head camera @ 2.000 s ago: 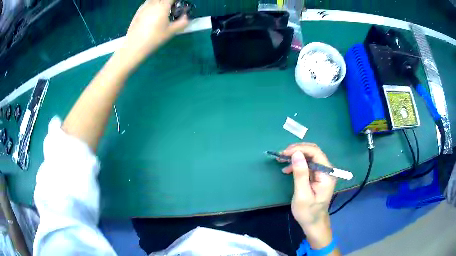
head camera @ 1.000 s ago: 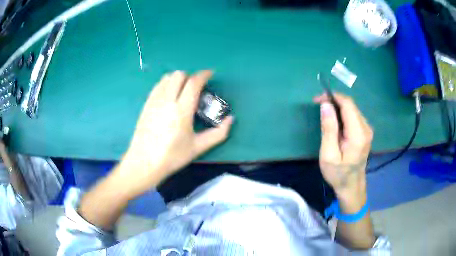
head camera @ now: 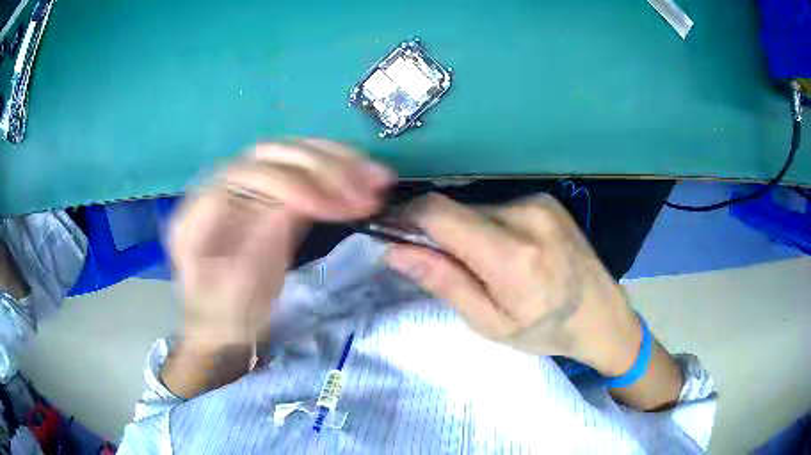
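The watch module [head camera: 403,87] lies on the green mat near the bench edge, tilted diagonally, with its silver-white middle facing up and its dark edge around it. My right hand [head camera: 516,267] is in front of my chest, below the bench edge, and holds the dark tweezers [head camera: 405,234]. My left hand [head camera: 267,227] is blurred, raised beside the tweezers' left end. Its fingers are bent towards the tweezers; whether they touch them or hold anything is hidden by blur.
A pale label [head camera: 673,16] lies at the upper right. The blue station [head camera: 787,40] and its black cable [head camera: 794,142] are at the right edge. Silvery strip parts [head camera: 27,67] lie at the far left. A person's pale sleeve [head camera: 44,253] shows at the left.
My left hand has brought the watch module from the far side, let it go on the mat and moved back towards me. My right hand has moved left with the tweezers. The view has shifted down.
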